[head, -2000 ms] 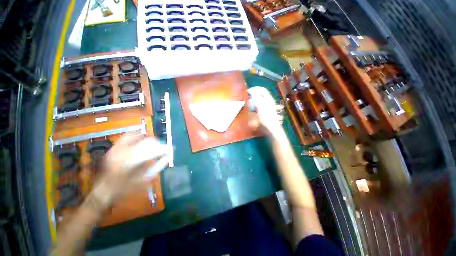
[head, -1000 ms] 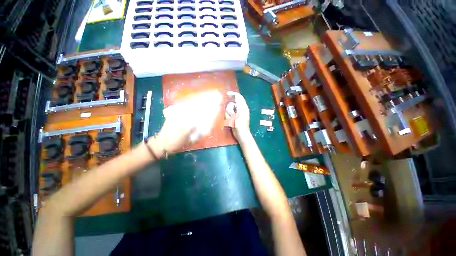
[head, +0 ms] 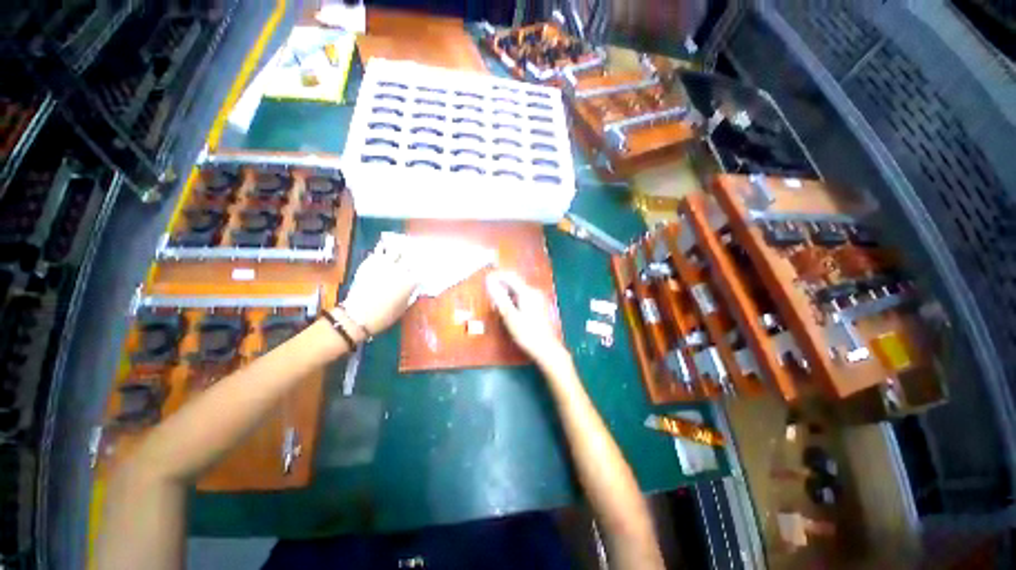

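Note:
An orange work pad [head: 468, 347] lies on the green mat in front of me. A white wipe [head: 451, 267] lies on its upper part. My left hand [head: 384, 284] is at the wipe's left edge; its fingertips are washed out by glare, so its grip cannot be told. My right hand [head: 524, 312] is over the pad's right side, fingers bent and pointing at the wipe's right corner; whether it holds something small cannot be told. A small pale piece [head: 476, 327] lies on the pad between the hands.
A white tray [head: 457, 198] with rows of dark curved parts stands behind the pad. Two fixture boards [head: 243, 274] lie at the left. Upright fixtures [head: 802, 301] stand at the right. Small pale pieces [head: 602, 317] and an amber strip [head: 685, 430] lie on the mat at the right.
My left hand has moved from the fixture at the left to the wipe. My right hand has shifted below the wipe's right corner. A small pale piece now shows on the pad.

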